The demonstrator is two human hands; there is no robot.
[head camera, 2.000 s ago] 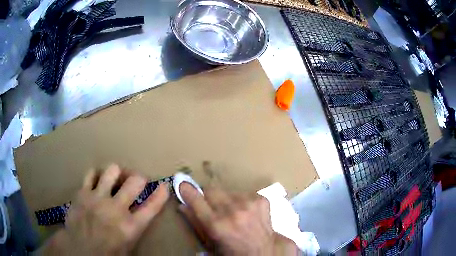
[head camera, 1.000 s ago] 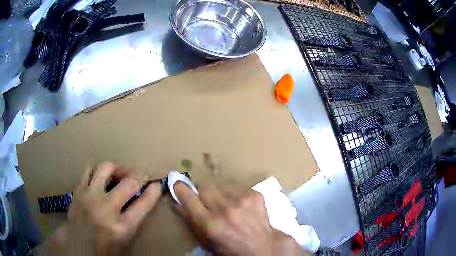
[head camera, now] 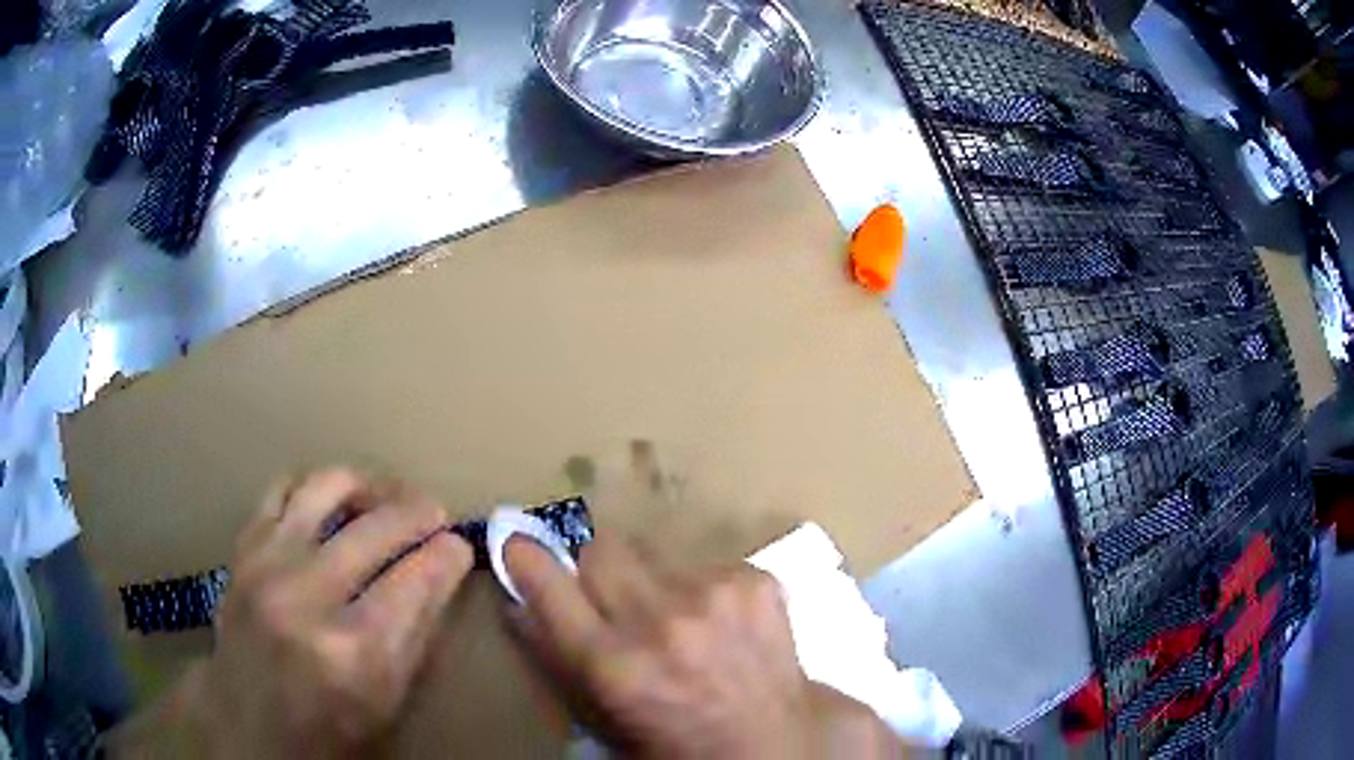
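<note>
A black linked bracelet [head camera: 175, 603] lies across the cardboard mat [head camera: 490, 342] near its front. My left hand [head camera: 342, 594] holds it down around its middle and hides the watch case area. The bracelet's right end sticks out beyond my right fingertip. A white wiping cloth [head camera: 523, 538] is wrapped over a fingertip of my right hand [head camera: 653, 639] and presses on the bracelet, just right of my left fingers.
A steel bowl [head camera: 676, 74] stands behind the mat. An orange finger cot [head camera: 878, 248] lies by its right edge. White wipes [head camera: 839, 631] lie beside my right hand. A black mesh rack [head camera: 1084, 297] with dark bands is at right. A dark band pile [head camera: 223, 97] is upper left.
My right fingertip and cloth have shifted slightly left along the bracelet, and more of its right end shows. The view has shifted a little, moving the bowl and rack right in the picture.
</note>
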